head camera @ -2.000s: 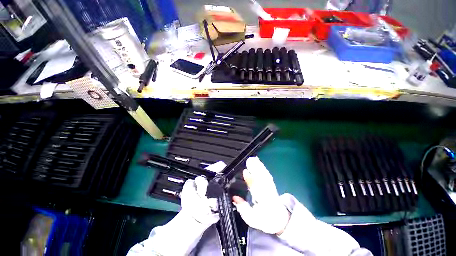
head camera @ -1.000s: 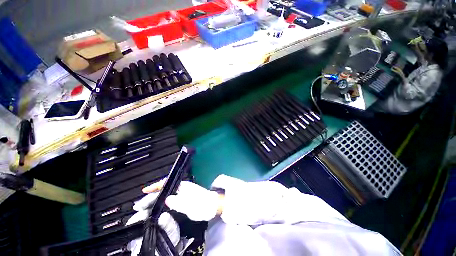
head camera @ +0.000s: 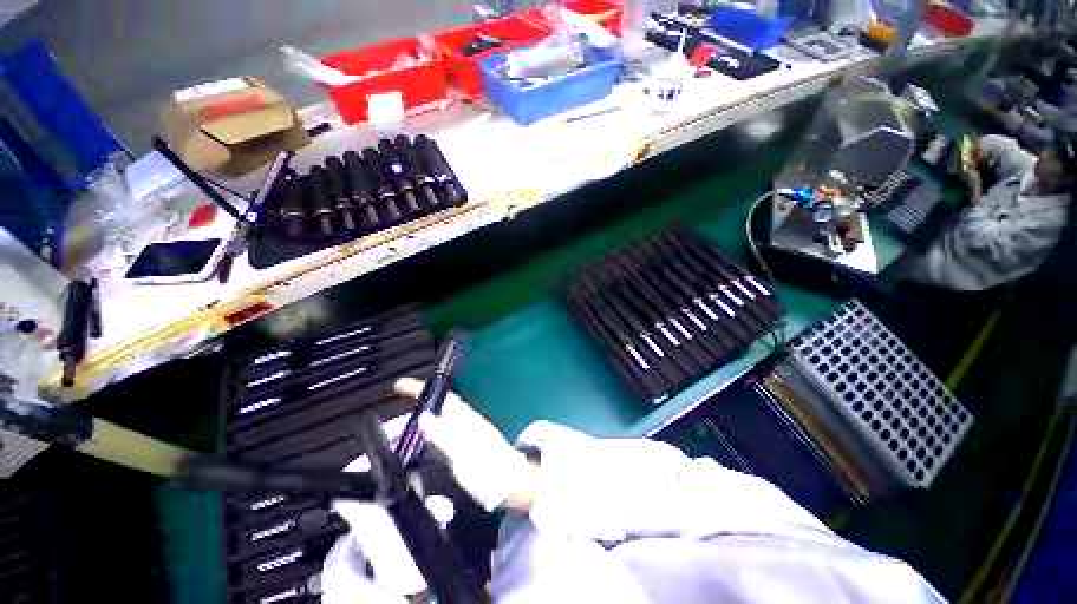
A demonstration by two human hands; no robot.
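A black stick unit (head camera: 396, 484) with its thin legs spread is held over the slotted tray. My right hand (head camera: 470, 454), in a white glove, is around the leg that points up. My left hand (head camera: 369, 555), also gloved, is at the unit's hinge area, partly hidden behind the black arms and blurred. Another leg points left. The slotted tray (head camera: 319, 407) below holds several black units with silver sections. The lower end of the unit runs toward the wearer's lap.
A filled tray (head camera: 673, 316) lies right on the green surface, beside a perforated grey tray (head camera: 883, 389). The bench fixture (head camera: 827, 224) and a person (head camera: 1004, 224) are further right. Black handles (head camera: 376, 186), a smartphone (head camera: 175, 260) and a blue bin (head camera: 549, 85) are on the white bench.
The view has turned right since the oldest frame. Since the latest earlier frame, the unit has turned in my hands, and one leg now points left across the tray.
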